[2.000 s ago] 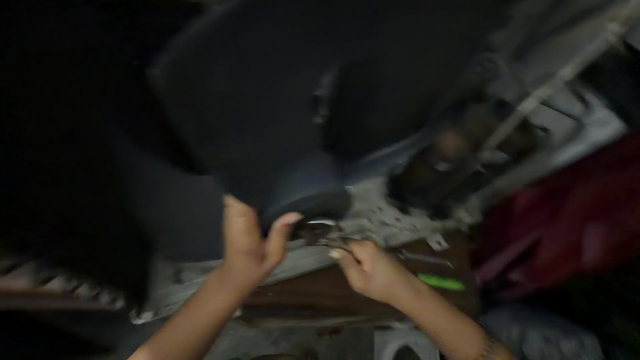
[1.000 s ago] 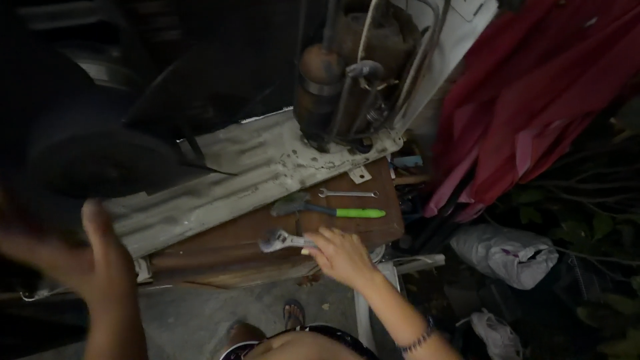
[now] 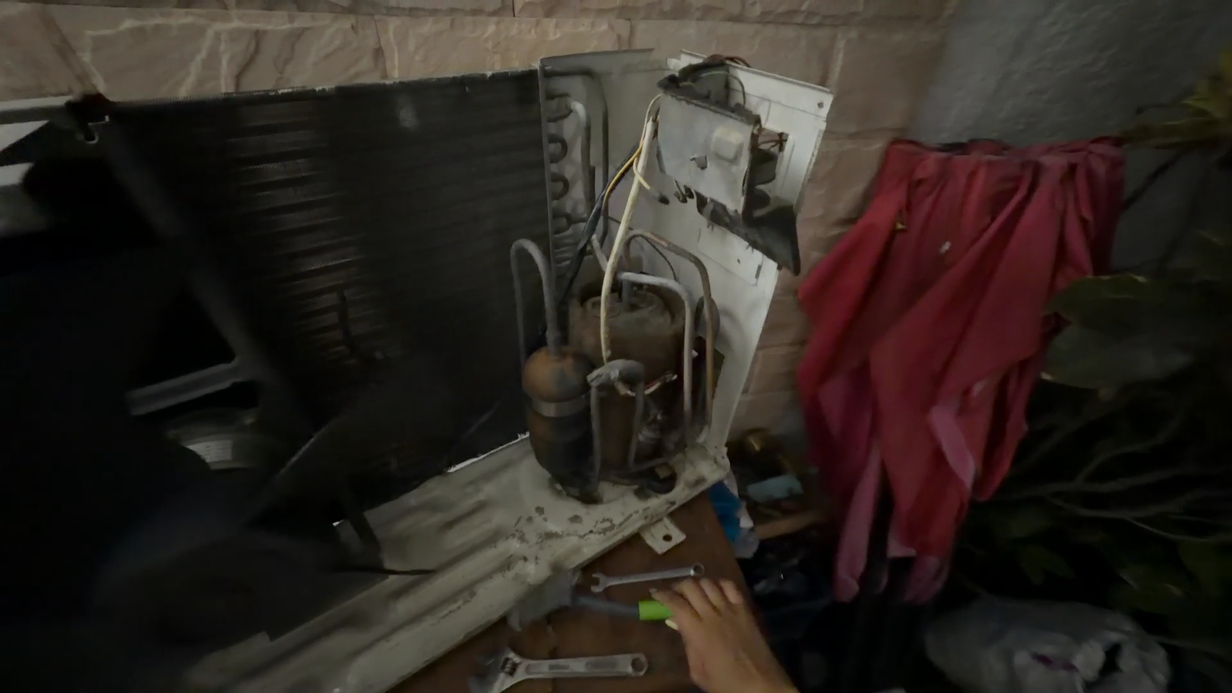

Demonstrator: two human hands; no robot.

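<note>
My right hand (image 3: 727, 635) is at the lower middle, its fingers closed over the green handle of a hand tool (image 3: 606, 604) with a broad grey head. This tool lies on a brown wooden surface (image 3: 568, 635). Just above it lies a combination wrench (image 3: 645, 577); an adjustable wrench (image 3: 568, 666) rests below. My left hand is out of view. Behind the tools stands an opened air-conditioner outdoor unit, with a dented metal base (image 3: 462, 568), a rusty compressor (image 3: 630, 327), a small accumulator (image 3: 558, 414) and bent pipes.
A dark finned coil (image 3: 414, 241) and a blurred black fan (image 3: 221, 558) fill the left. An electrical box (image 3: 707, 144) with wires hangs on the unit's white side panel. Red cloth (image 3: 924, 385), a grey plastic bag (image 3: 1049, 650) and plants (image 3: 1136, 481) are at the right.
My right hand has let go of the adjustable wrench, which now lies on the wooden surface, and has moved to the green handle. My left hand has left the view, which has shifted.
</note>
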